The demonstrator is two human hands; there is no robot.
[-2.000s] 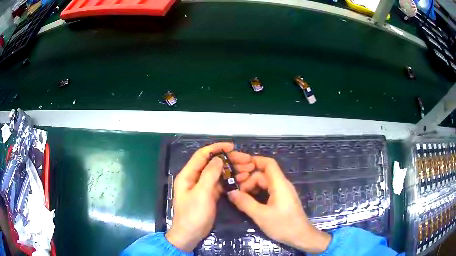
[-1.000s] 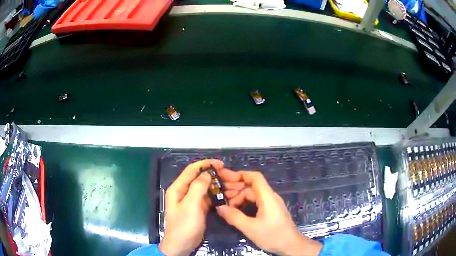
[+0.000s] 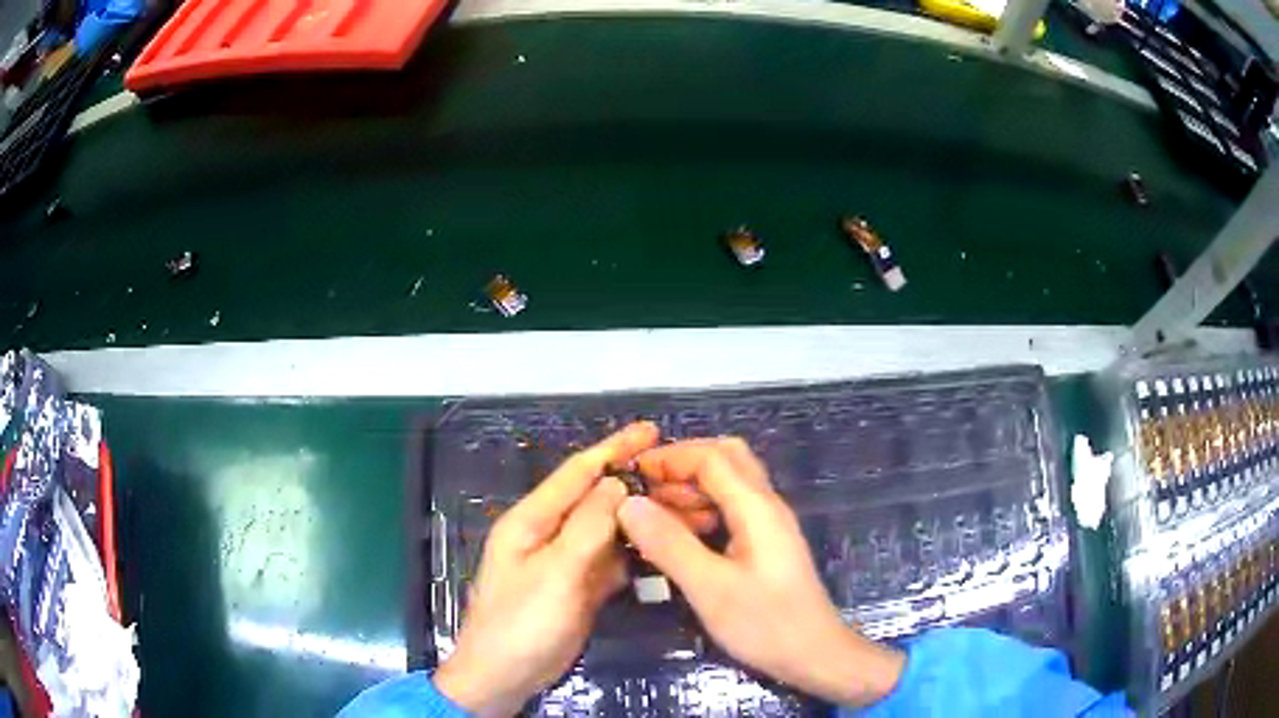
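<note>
A small flex circuit module (image 3: 652,588) is held between my hands over the dark blister tray (image 3: 954,491). Its white square end shows below my fingers; its upper part is mostly covered by them. My left hand (image 3: 554,568) grips it at the fingertips from the left. My right hand (image 3: 743,561) pinches it from the right, thumb and fingers at its upper dark end. Both hands are bare, with blue sleeves.
A green conveyor belt (image 3: 631,168) with scattered small modules lies beyond the pale rail (image 3: 561,362). A red bin (image 3: 107,519) with silvery bags and white scraps is left. A filled clear tray (image 3: 1220,529) is right, a white scrap (image 3: 1090,484) beside it. A red-orange tray (image 3: 288,35) is far left.
My right thumb and fingers have moved up to the module's upper end and now cover it. The white end shows clear of my right thumb. The whole view has shifted slightly.
</note>
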